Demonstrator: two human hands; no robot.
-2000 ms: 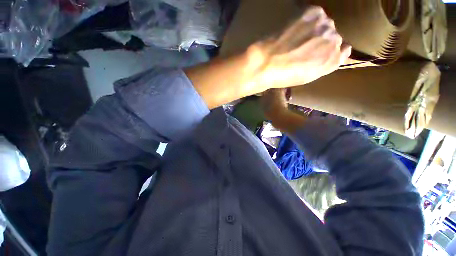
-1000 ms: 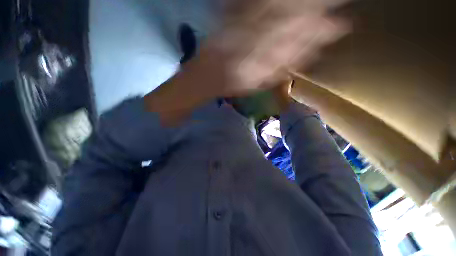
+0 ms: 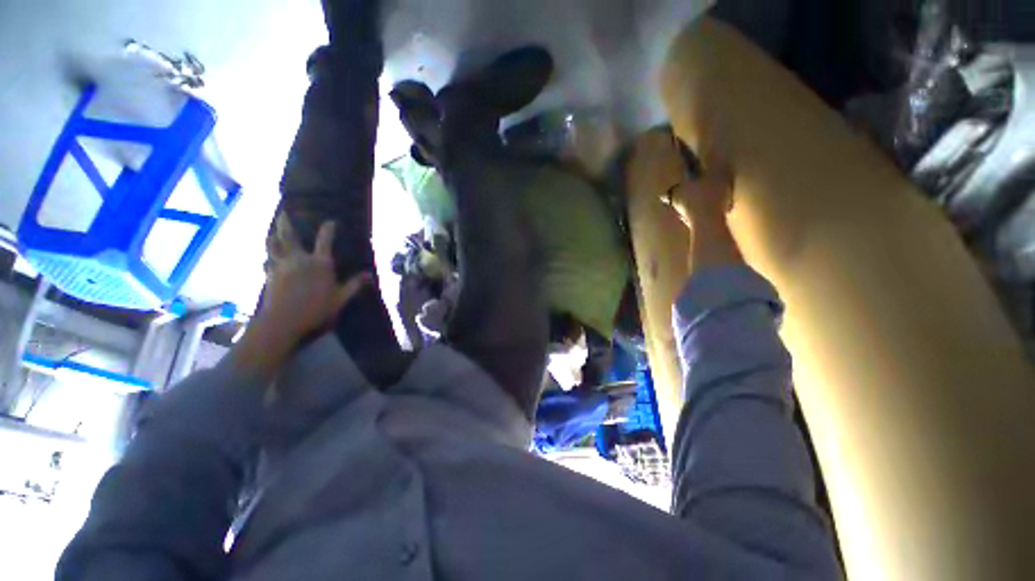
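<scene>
Two long brown kraft rolls lie at my right in the head view. The large kraft roll (image 3: 885, 295) runs from the top centre down to the lower right. The thinner kraft roll (image 3: 655, 244) lies alongside it. My right hand (image 3: 706, 202) is at the near edges of the two rolls, its fingers curled against the kraft; exactly which layer it grips is hard to tell. My left hand (image 3: 304, 278) is on my dark-trousered thigh, fingers apart, holding nothing.
A blue plastic stool (image 3: 125, 199) lies tipped at the left on the pale floor (image 3: 261, 51). A green sack or cloth (image 3: 573, 244) is behind my legs. Clear plastic wrapping (image 3: 959, 142) is at the upper right. Blue items (image 3: 573, 418) are at lower centre.
The view has swung round, bringing the stool and my legs in. My left hand has left the kraft and moved to my thigh. My right hand stays by the rolls.
</scene>
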